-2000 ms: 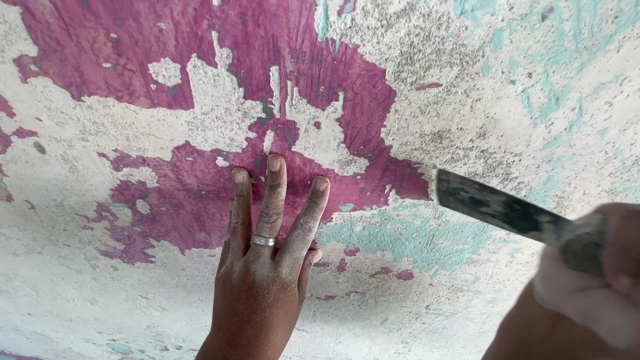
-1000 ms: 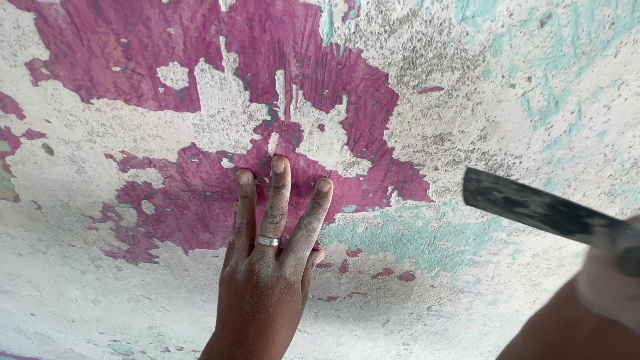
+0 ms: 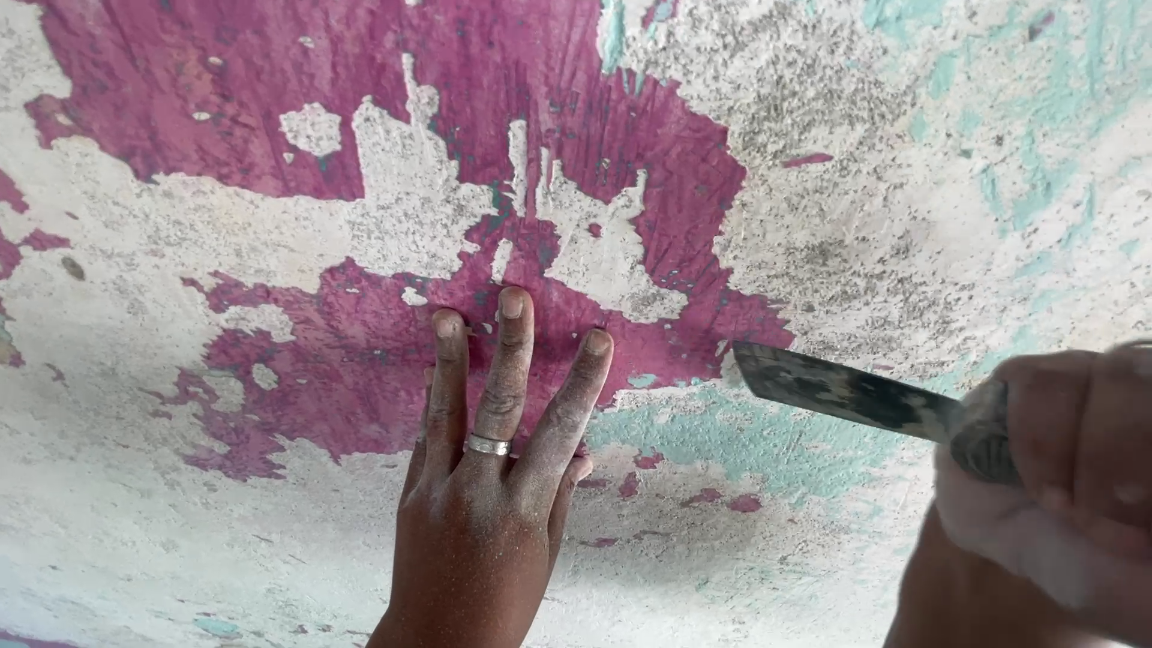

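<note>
My left hand, dusty and with a silver ring on one finger, rests with spread fingers on a wall. Its fingertips lie on a patch of magenta paint. At the right, my right hand grips the handle of a scraper with a flat, stained metal blade. The blade points left, and its tip is at the lower right edge of the magenta paint, beside the pale turquoise paint. The right hand is slightly blurred and partly cut off by the frame.
Around the magenta area the wall shows rough whitish plaster with grey speckling. Ragged bare spots break up the magenta paint. Streaks of turquoise paint lie at the upper right, and small magenta flecks remain below the scraper.
The scraper moved right, away from the paint edge, then back left onto it. The magenta point at the right edge has become shorter. My left hand has stayed in place.
</note>
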